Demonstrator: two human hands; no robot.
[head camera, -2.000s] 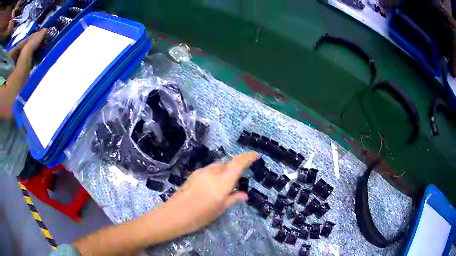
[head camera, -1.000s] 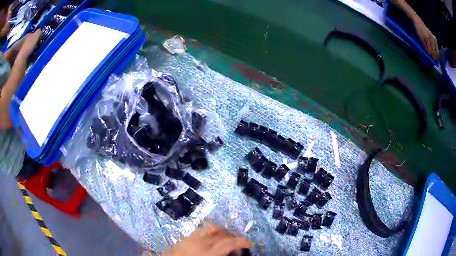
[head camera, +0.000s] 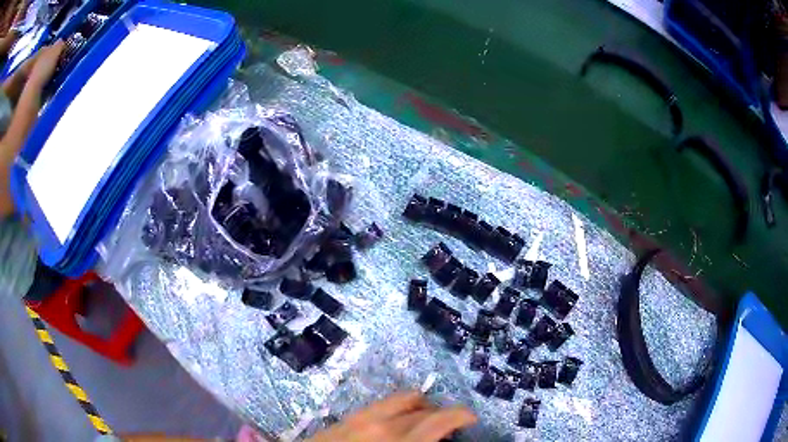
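Note:
My left hand (head camera: 393, 420) is at the bottom edge, cut off and blurred, fingers pointing right. Its fingertips reach the frame's edge, and I cannot tell whether they hold anything. My right hand is out of the picture. Small glossy black covers (head camera: 442, 320) lie loose on the bubble wrap (head camera: 380, 328), ahead and right of my left hand. A curved row of covers (head camera: 462, 226) lies above them. More covers (head camera: 307, 343) lie in a small group at the left, below an open clear bag (head camera: 186, 186) full of black parts.
Stacked blue trays (head camera: 207, 86) with a white sheet stand at left; another tray (head camera: 750, 375) is at right. A black headband (head camera: 635, 332) lies by the green conveyor (head camera: 484, 78), which carries more headbands (head camera: 724, 173). Another person's arm (head camera: 24, 112) is at far left.
My left hand has withdrawn from the loose covers to the bottom edge, then shifted slightly right. The view has shifted slightly. Another person's hand at upper right has left the picture.

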